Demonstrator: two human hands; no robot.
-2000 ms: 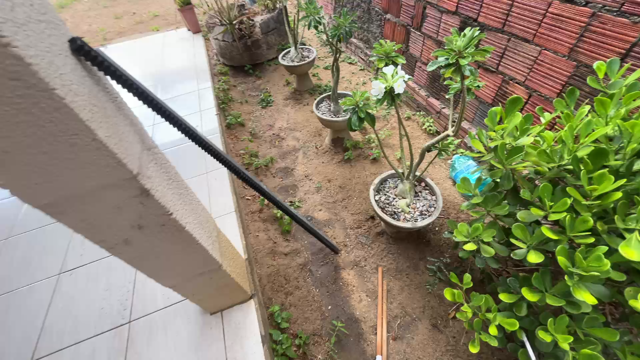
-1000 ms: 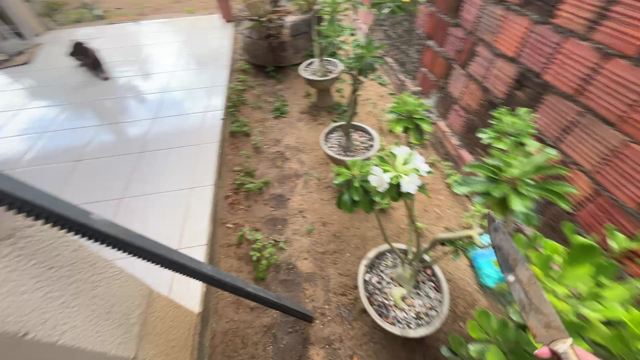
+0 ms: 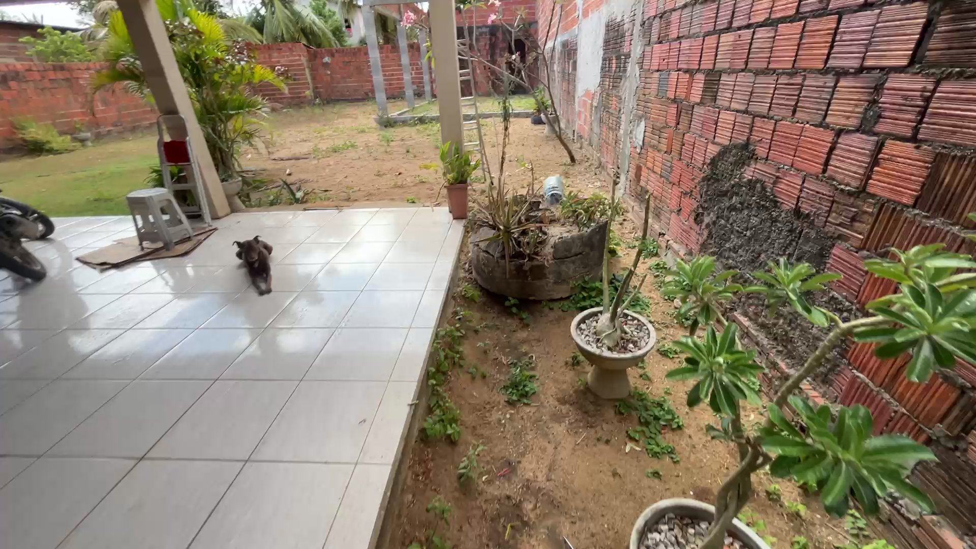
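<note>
Neither my left hand nor my right hand shows in the head view now. Close by at the lower right, a desert rose plant (image 3: 751, 457) with thick bent stems grows in a gravel-filled pot (image 3: 663, 515). Beyond it, a pedestal bowl planter (image 3: 610, 377) holds gravel and a nearly bare-stemmed plant. Farther back sits a round, weathered planter (image 3: 507, 278) with spiky plants. A tiny bit of something thin and pale shows at the bottom edge, too little to identify.
A raised tiled patio (image 3: 305, 396) borders the soil strip (image 3: 503, 473). On the tiles lies a dark dog (image 3: 255, 261); a plastic stool (image 3: 156, 217) and a stepladder (image 3: 181, 164) stand beyond. A rough brick wall (image 3: 801, 114) lines the right, and a terracotta pot (image 3: 457, 200) stands near the post.
The view has swung up toward the yard. The long toothed black bar and the blade with fingertips at its end, seen a second ago, are out of view.
</note>
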